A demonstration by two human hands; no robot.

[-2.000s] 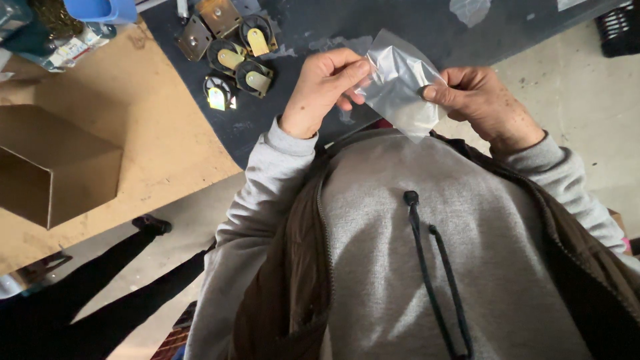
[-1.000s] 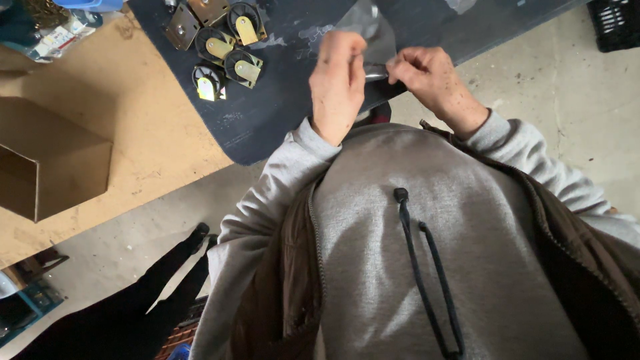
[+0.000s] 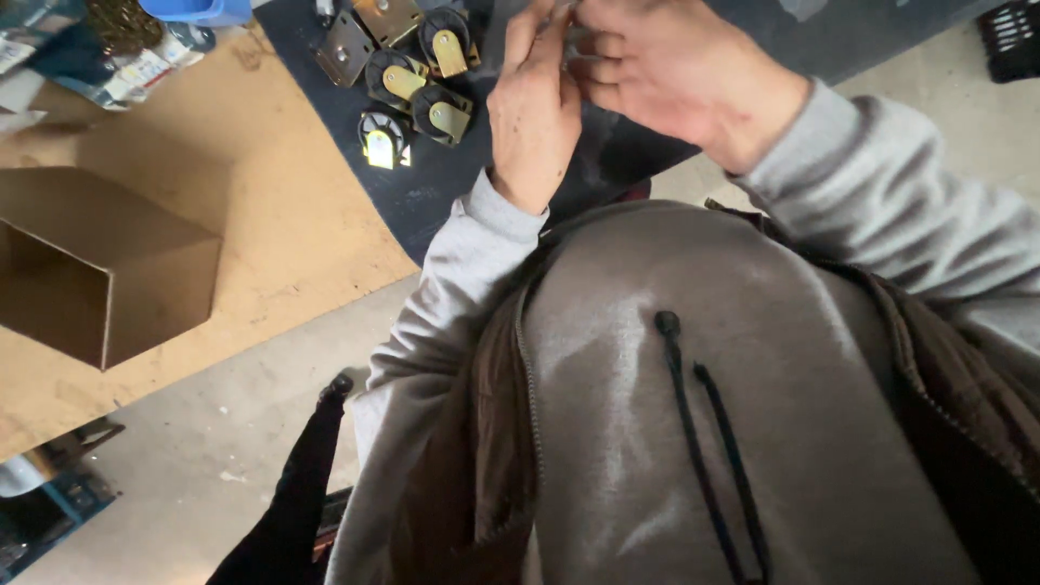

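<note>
Both hands are close together at the top edge, over the dark mat. My left hand (image 3: 536, 114) points away from me, its fingertips near the frame's edge. My right hand (image 3: 682, 73) lies beside it, fingers bent toward the left one. The clear plastic bag cannot be made out clearly between them; a faint transparent patch shows near the fingers. Left of my left hand, several caster wheels (image 3: 439, 114) with brass-coloured brackets lie on the dark mat (image 3: 617, 154), together with metal plate brackets (image 3: 343, 50).
An open cardboard box (image 3: 162, 268) stands on the wooden table (image 3: 301, 219) at left. A blue plastic container (image 3: 199, 10) and plastic packages (image 3: 150, 73) are at upper left. A black crate (image 3: 1010, 41) is at upper right. A person's dark-clothed leg (image 3: 301, 471) shows below the table.
Both hands have moved away from my body to the top edge. The clear bag, plainly held in both hands two seconds ago, is now mostly out of sight.
</note>
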